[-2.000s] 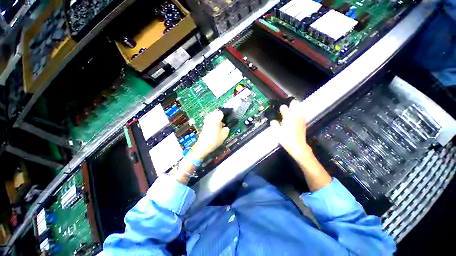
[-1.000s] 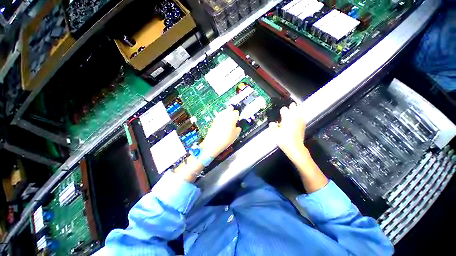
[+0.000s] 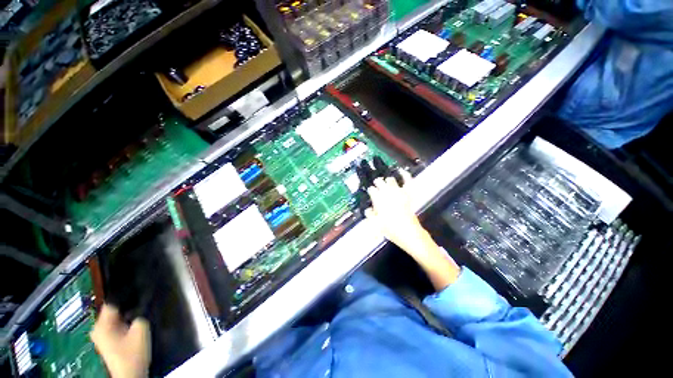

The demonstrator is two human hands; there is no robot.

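Note:
A green circuit board (image 3: pixel 299 177) with pale white blocks (image 3: pixel 243 236) and blue parts (image 3: pixel 279 215) lies in a dark pallet with reddish-brown side bars. My right hand (image 3: pixel 391 210) is over the board's right front corner, its fingers around dark black components (image 3: pixel 373 171); their number is hidden. My left hand (image 3: pixel 122 343) is at the lower left, slightly blurred, at the reddish-brown bar (image 3: pixel 96 282) of another pallet. Its thumb stands apart; whether it grips the bar is unclear. Another green board (image 3: pixel 74 347) lies in that pallet, cut off by the picture's edge.
A third board (image 3: pixel 509 48) lies at the upper right. The metal rail (image 3: pixel 295 284) runs along the front. A cardboard box (image 3: pixel 221 85) with black parts stands behind. A clear plastic tray (image 3: pixel 524 214) is at the right. Another person's blue sleeve (image 3: pixel 612 96) shows at the upper right.
My left hand has left the middle board and moved far left to the other pallet. My right hand has shifted left over the board's corner. The view has shifted a little.

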